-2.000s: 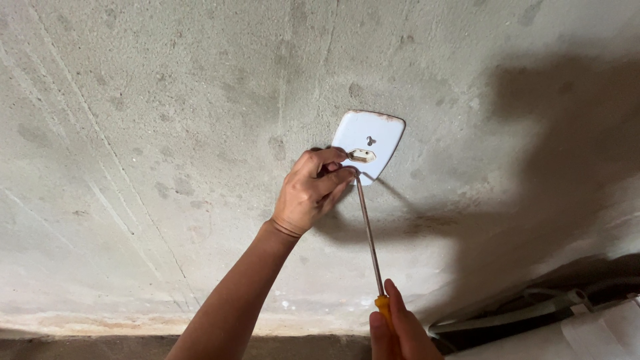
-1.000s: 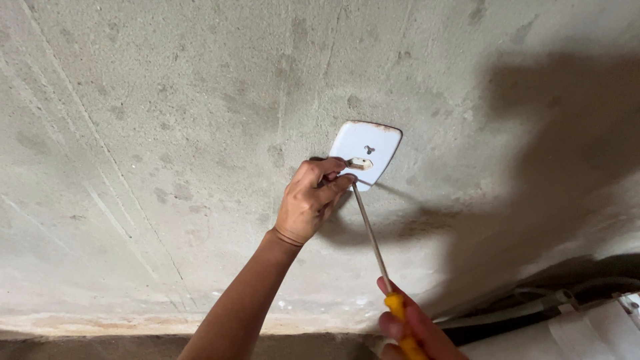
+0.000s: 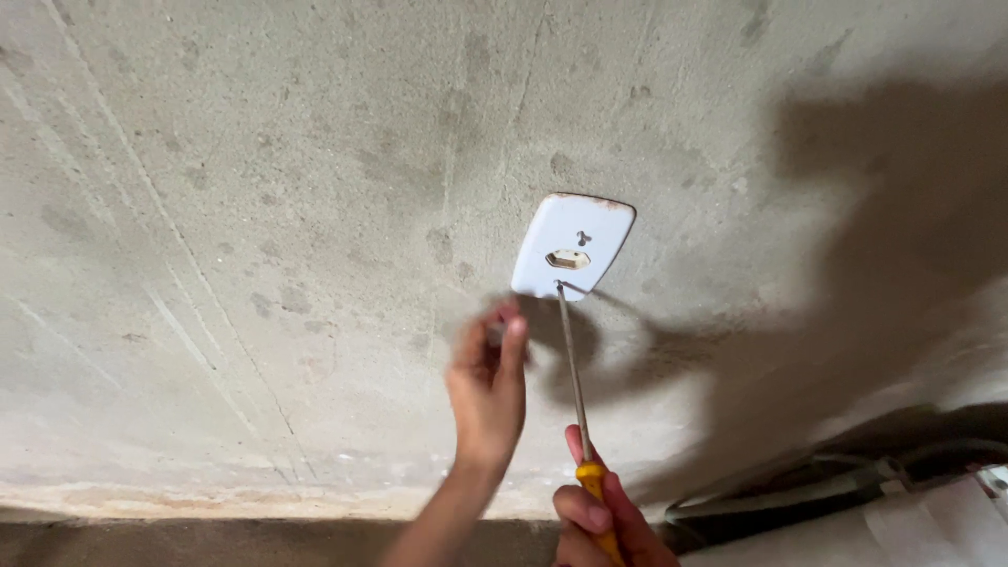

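A white plastic outlet cover plate [image 3: 598, 224] lies against the concrete wall, with a socket opening [image 3: 568, 259] near its middle and an irregular hole above that. My right hand [image 3: 594, 516] is closed around the yellow handle of a screwdriver [image 3: 574, 370], whose long metal shaft runs up to the lower part of the plate. The tip rests at the lower screw position; the screw itself is too small to make out. My left hand [image 3: 488, 378], blurred, is just below the plate's lower left corner, apart from the plate and the shaft, its fingers curled loosely and nothing visible in them.
The rough grey concrete wall [image 3: 315, 197] fills most of the view, with dark shadows on its right side. A pale object [image 3: 850, 524] and dark tubing or cables stand at the lower right. A brown floor strip [image 3: 197, 543] runs along the bottom left.
My left hand has let go at the plate and screwdriver tip and moved down, uncovering the plate's lower edge. My right hand still holds the screwdriver, its tip at the plate.
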